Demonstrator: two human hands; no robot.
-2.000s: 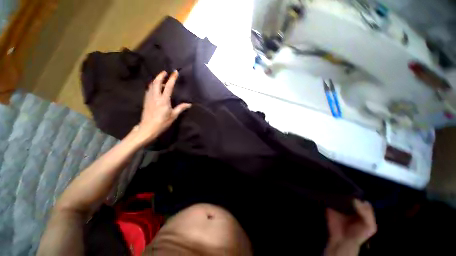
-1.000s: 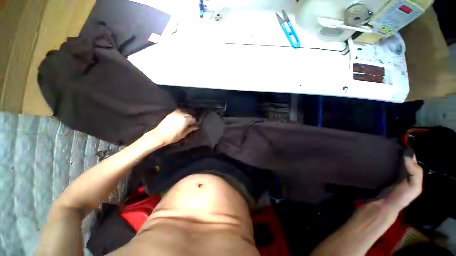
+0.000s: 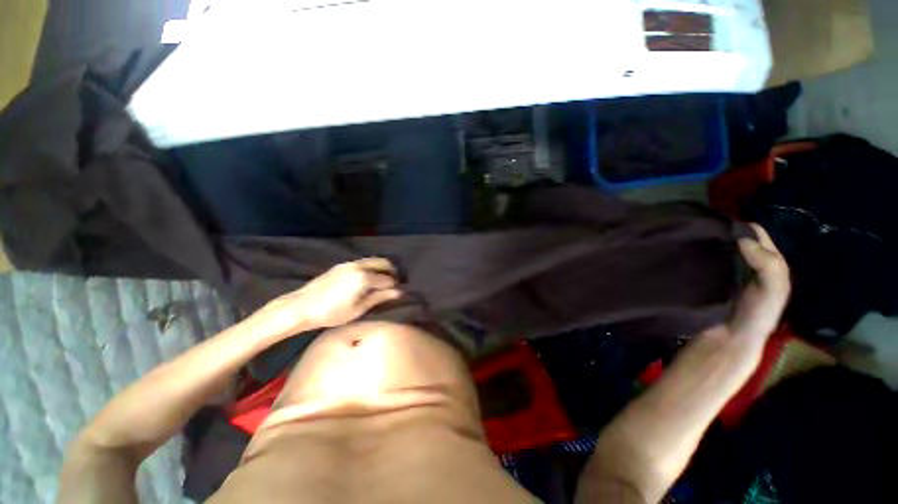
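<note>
A long dark brown-grey garment piece [image 3: 581, 266] is stretched across my lap below the machine bed. Its left part lies bunched over the table edge at the upper left. My left hand [image 3: 359, 292] pinches the cloth near the middle, in front of the belly, with fingers curled. My right hand [image 3: 766, 276] grips the right end of the cloth, fingers partly hidden behind its edge. The white machine bed [image 3: 394, 69] shows at the top, overexposed. The needle area and the machine head are out of view.
A blue-rimmed container [image 3: 658, 183] with dark contents is below the bed. Dark cloth [image 3: 837, 226] is heaped at the right. A red stool-like piece [image 3: 527, 394] is under the lap. Quilted grey covering [image 3: 59, 345] is at the left. Brown cardboard [image 3: 822, 39] is at the upper right.
The view has tilted down, so the blue snips and machine head left the frame. The right hand first drew the cloth out rightward and upward; the left hand moved from the bunched cloth to its middle.
</note>
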